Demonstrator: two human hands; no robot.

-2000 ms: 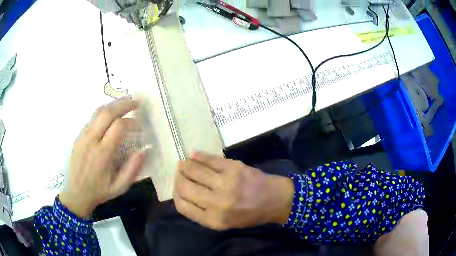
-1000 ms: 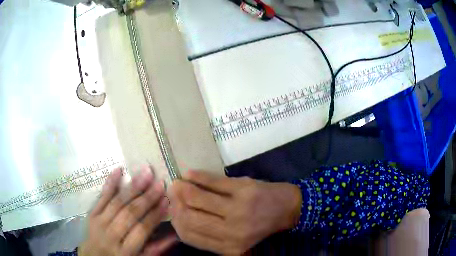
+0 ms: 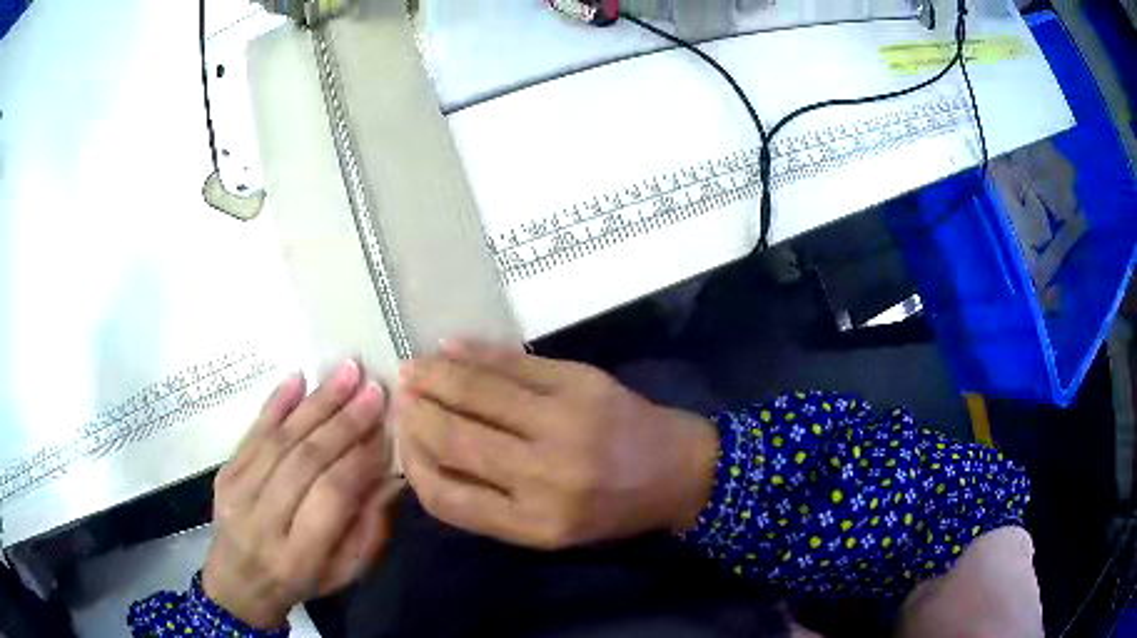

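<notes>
A beige-grey fabric strip [image 3: 443,212] runs from the sewing machine's needle area at the top down past the table's front edge. A metal zipper [image 3: 362,206] lies lengthwise along it, its lower end hidden by my fingers. My right hand [image 3: 536,442] grips the lower end of the zipper and strip near the table edge. My left hand [image 3: 306,486] lies beside it on the strip's lower left part, fingers together; whether it pinches the cloth is hidden. The presser foot area [image 3: 318,10] is cut off by the top edge.
Thread snips [image 3: 589,10] lie at the top, partly cut off, with a black cord [image 3: 736,94] looping right. A printed ruler [image 3: 636,212] marks the white table's front [image 3: 599,137]. A blue bin [image 3: 1054,330] with taupe pieces stands right of the table. My dark-clothed lap is below.
My left hand has come down from over the table to the strip's lower end beside my right hand. The strip lies flat and fully seen. The view has shifted.
</notes>
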